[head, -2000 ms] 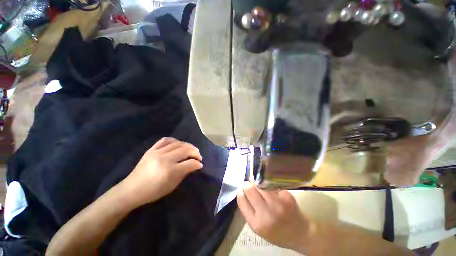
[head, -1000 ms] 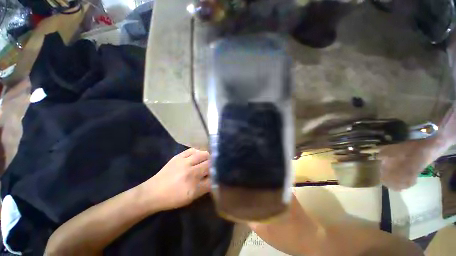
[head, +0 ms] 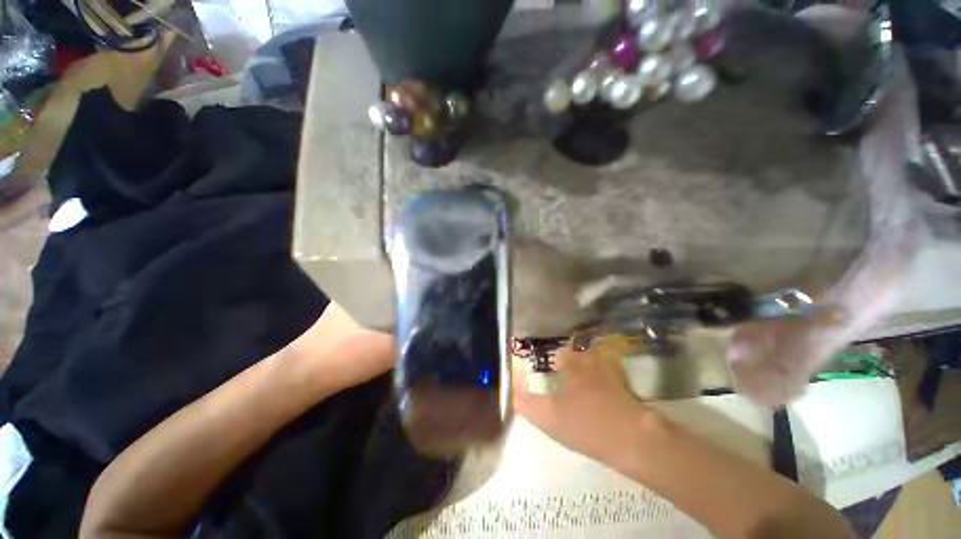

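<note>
A black garment (head: 158,295) is heaped to the left of the cream sewing machine head (head: 342,179). My left hand (head: 358,347) reaches over the garment, its fingers hidden behind the machine head and a shiny metal part (head: 453,316). My right hand (head: 574,395) is below the machine head, right of that shiny part. Its fingertips are partly hidden, so what it touches cannot be told. The needle area is hidden. White pieces (head: 69,215) show at the garment's left edge.
Pearl beads (head: 643,63) and a dark green post (head: 432,37) are at the top. A thread tension part (head: 664,316) sits on the machine front. A pink tuft (head: 780,353) hangs at right. Green snips (head: 856,365) and a black strap (head: 784,442) lie on the bed.
The view has shifted, so the machine head stands further left. My left fingers have gone from view behind it. The white piece between my hands is now hidden, and my right hand is further in.
</note>
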